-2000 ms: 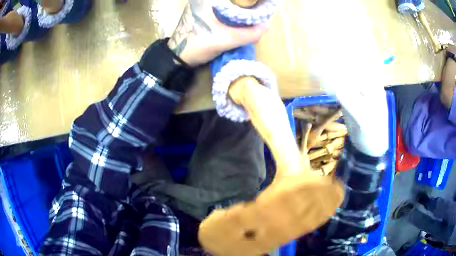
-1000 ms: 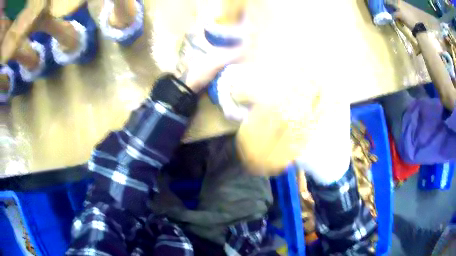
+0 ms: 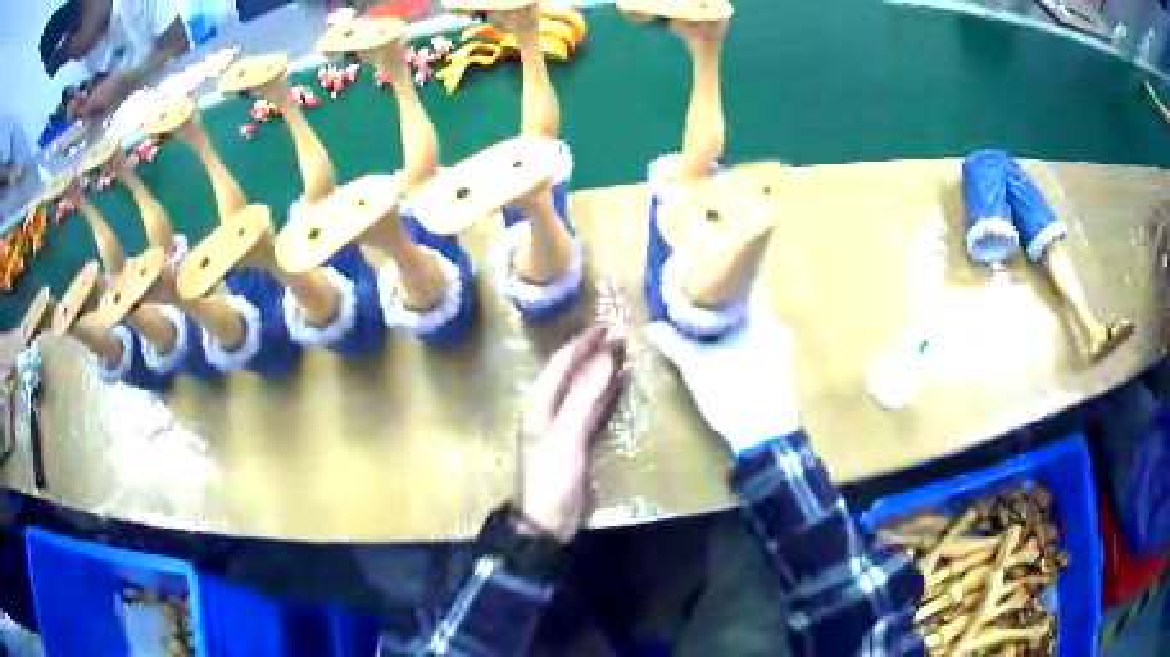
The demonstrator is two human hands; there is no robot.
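A leg-and-shorts assembly [image 3: 686, 289] stands waist down on the tan table, its two soles up. My right hand [image 3: 738, 379], in a white glove, is at the near side of its fluffy cuff and holds it; the fingers are partly hidden. My left hand [image 3: 571, 417] is bare and lies to the left of it, just above the table, empty, fingers held loosely together but extended. A row of similar assemblies [image 3: 545, 282] stands to the left, soles up.
Blue shorts with one leg [image 3: 994, 212] lie at the right. A small white bottle [image 3: 894, 380] with a blue tip is nearer. A blue crate [image 3: 1084, 513] holds loose legs at lower right; another crate [image 3: 109, 565] is at lower left. A green conveyor belt [image 3: 821, 90] runs behind, with orange strips [image 3: 513, 45].
The assembly has moved from above my lap to the table and now stands soles up. My left hand has let go of it. The view has shifted to show the whole row and belt.
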